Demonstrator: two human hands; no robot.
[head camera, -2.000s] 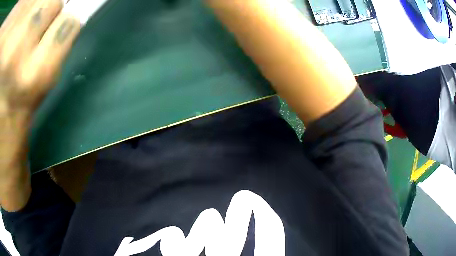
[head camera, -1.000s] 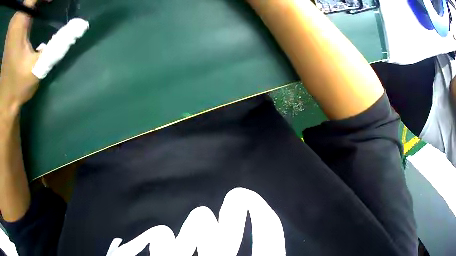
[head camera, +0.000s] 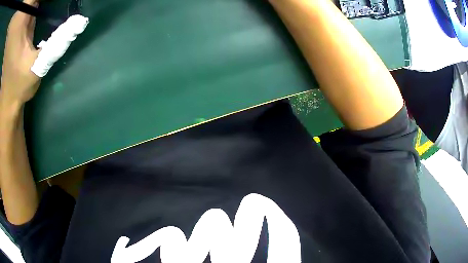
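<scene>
My left hand (head camera: 23, 61) is at the upper left, cut off by the top edge. Its thumb wears a wrinkled white cover (head camera: 59, 46) and stands apart from the fingers. A dark, blurred bar-like part (head camera: 18, 6) crosses in front of my fingers at the top left corner; whether my hand grips it cannot be told. My right forearm (head camera: 344, 67) reaches up over the green mat (head camera: 169, 67), but my right hand is beyond the top edge, out of view.
Black moulded parts (head camera: 372, 8) lie on the mat at the upper right, cut off by the top edge. A blue ring (head camera: 445, 18) is on a white surface at the far right. Another person's grey and black clothing (head camera: 454, 113) shows at the right. The mat's thin yellowish front edge crosses before my torso.
Since two seconds ago my left hand has turned, showing the white-covered thumb, and the dark part has appeared beside it. My right forearm has shifted right in view.
</scene>
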